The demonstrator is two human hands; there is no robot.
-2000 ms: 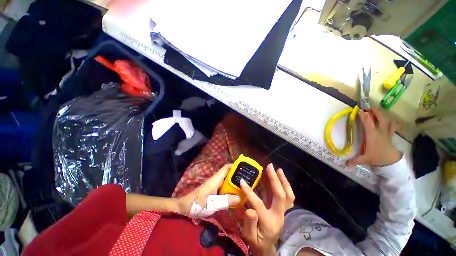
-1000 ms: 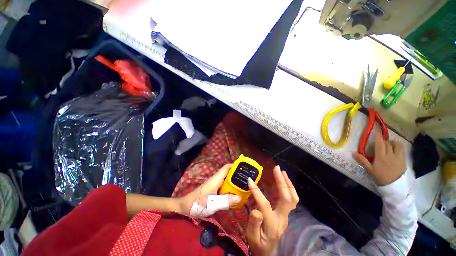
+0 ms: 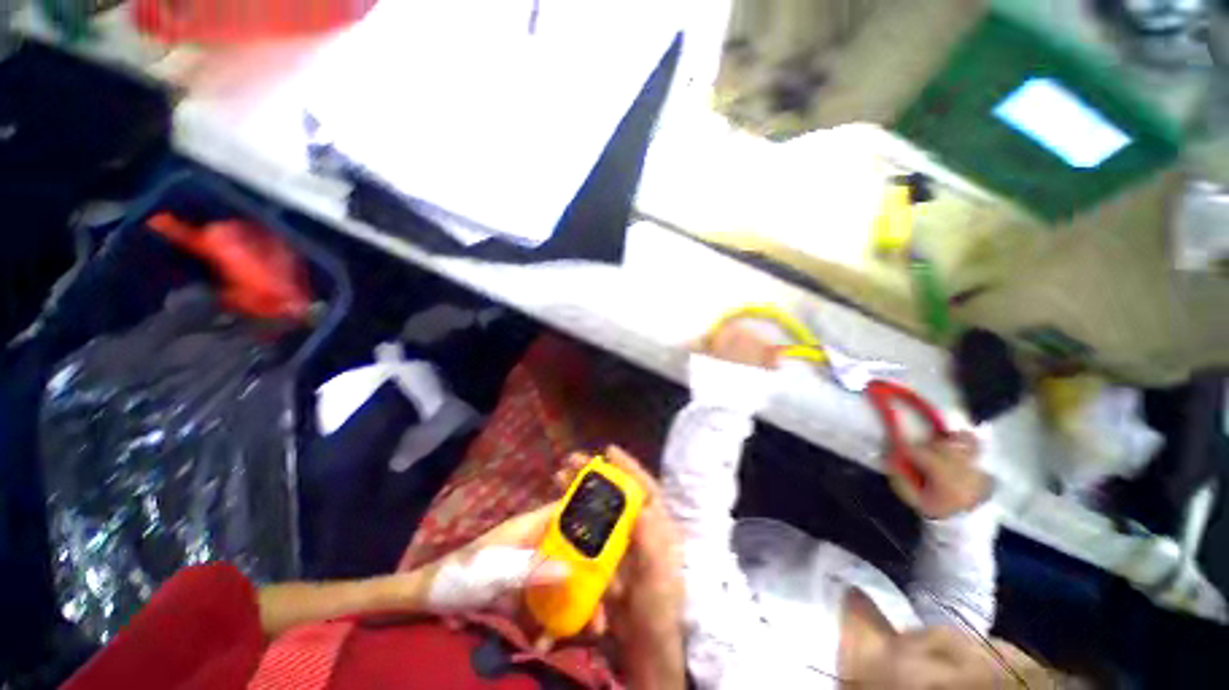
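Note:
The yellow handheld device with a dark screen is upright over my lap. My left hand, with a white wrap, grips its lower left side. My right hand is against its right side and curls around its top; its fingers are blurred and partly hidden.
A small person beside me holds the scissors' yellow loop and red loop at the table edge. White panels with a dark edge lie on the table. A black plastic bag and orange-red bag are at left.
The view has shifted. My right hand has moved from touching the screen to the device's side. The small person now has a hand on each scissor loop, and the loops are spread wider.

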